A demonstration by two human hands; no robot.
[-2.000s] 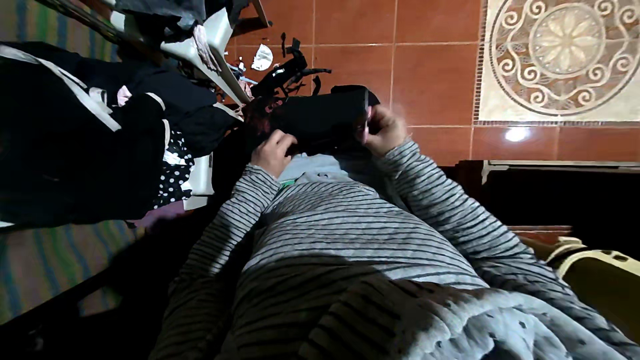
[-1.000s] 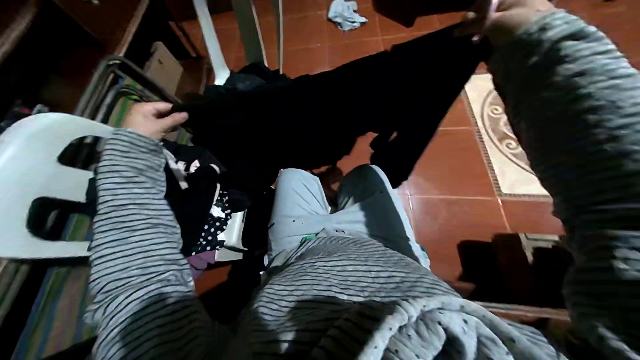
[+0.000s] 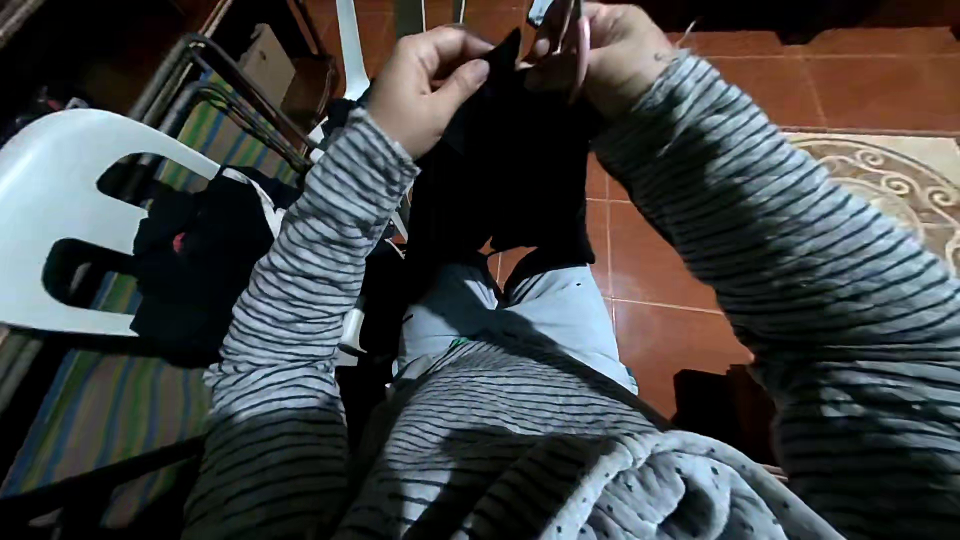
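A piece of black cloth [image 3: 517,165] hangs between my hands, above my lap. My left hand [image 3: 435,86] pinches its upper edge between thumb and fingers. My right hand [image 3: 611,56] is at the cloth's upper right, with the pink handle of what looks like a pair of scissors [image 3: 582,52] around or against its fingers. The scissors' blades are not clearly visible. Some of my right fingers touch the cloth, and the dark fabric hides their tips.
On the left, a white plastic chair [image 3: 60,180] has dark clothes [image 3: 202,255] over it, beside a striped cushioned seat [image 3: 127,405] with a metal frame. Red floor tiles [image 3: 660,277] and a patterned tile panel [image 3: 885,180] lie to the right.
A second ago my hands were wide apart with the black cloth stretched between them; now they are close together at its upper edge. The view has shifted.
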